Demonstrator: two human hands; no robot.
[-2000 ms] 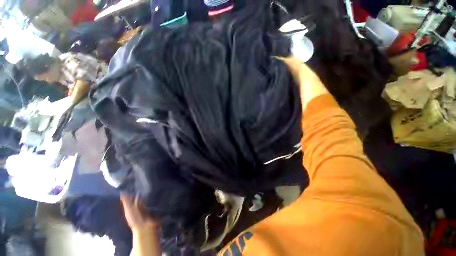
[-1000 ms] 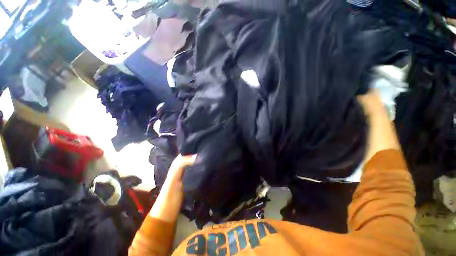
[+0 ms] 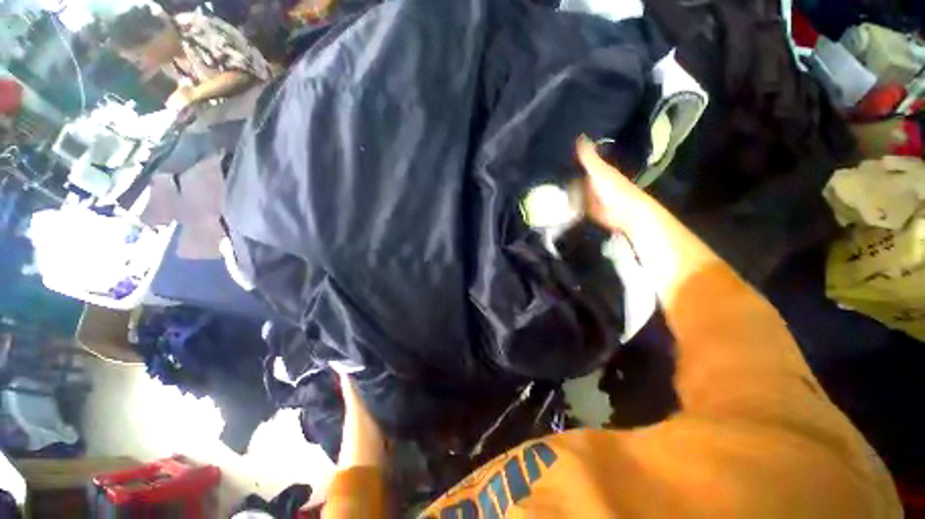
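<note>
A large dark garment [image 3: 375, 172], black and shiny, lies bunched in front of me and covers the middle of the view. White pieces show on it, one round white patch [image 3: 551, 206] near my right hand and a curved white band [image 3: 673, 120] at its upper right. My right hand [image 3: 612, 195] is at the garment's right side, thumb up, its fingers partly hidden in the cloth. My left hand [image 3: 357, 411] is at the lower left under the garment's edge, its fingers hidden by the cloth.
A yellow carton [image 3: 880, 266] with brown pieces stands at the right. A red crate [image 3: 157, 489] is on the floor at the lower left. A white basket [image 3: 96, 253] is at the left. Another person's arm [image 3: 218, 87] shows at the upper left. More dark cloth [image 3: 745, 152] lies at the right.
The view has swung left and back. The garment is turned and bunched differently, with white pieces now beside my right hand. Both hands stay at its sides.
</note>
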